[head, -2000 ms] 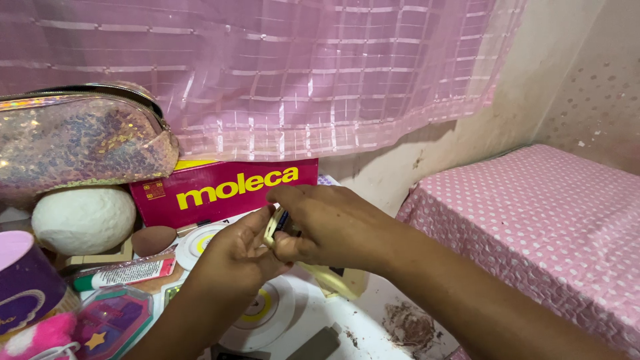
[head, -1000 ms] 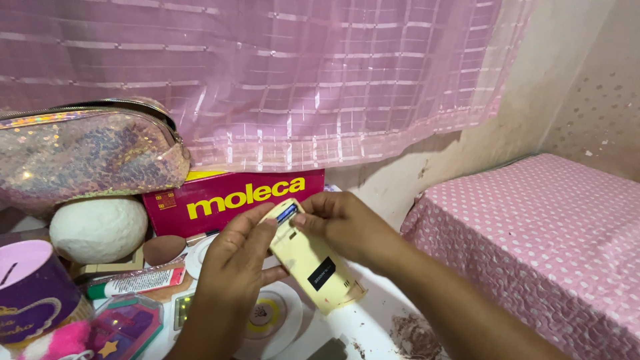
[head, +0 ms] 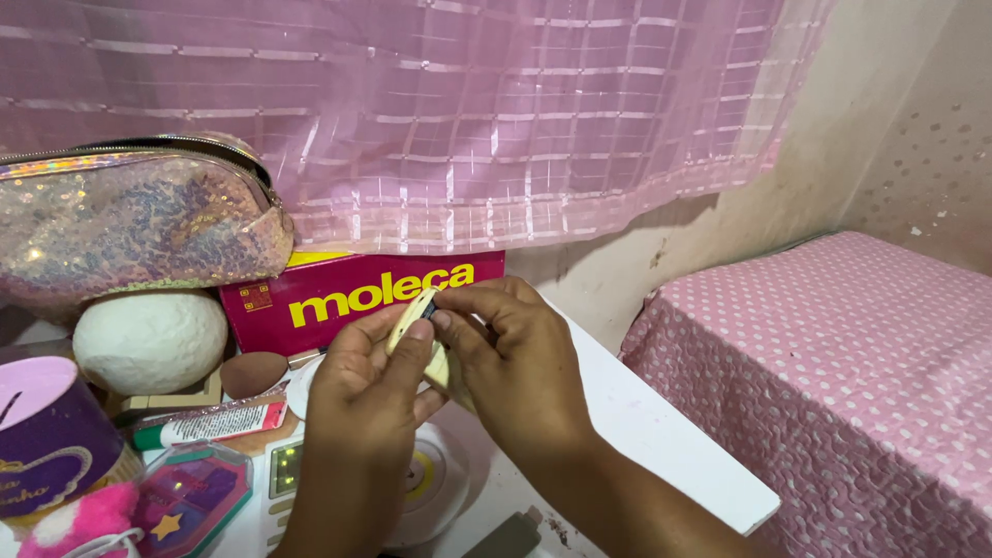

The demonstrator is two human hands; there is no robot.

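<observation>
Between both hands is a pale-yellow flat item with a rounded end (head: pixel 404 316), seen nearly edge-on and partly hidden by fingers. My left hand (head: pixel 376 372) grips its near side, with the thumb on its face. My right hand (head: pixel 515 353) pinches at a small dark piece (head: pixel 428 310) near the rounded end, its thumb and index finger close to my left thumb. Whether the dark piece is a label or a separate part I cannot tell. Behind the hands stands a magenta Moleca box (head: pixel 267 322) with yellow lettering.
A sequined zip pouch (head: pixel 147 225), white rough ball (head: pixel 151 341), brown makeup sponge (head: pixel 253 375), green-capped tube (head: pixel 209 426), octagonal makeup palette (head: pixel 190 500) and purple tin (head: pixel 58 442) crowd the left. White round item (head: pixel 442 480) and grey-green object (head: pixel 508 536) lie below. The white tabletop's edge (head: pixel 763 511) faces a pink polka-dot cover (head: pixel 837 325).
The yellow item has turned from face-on, showing a black label, to nearly edge-on. Both hands remain on it.
</observation>
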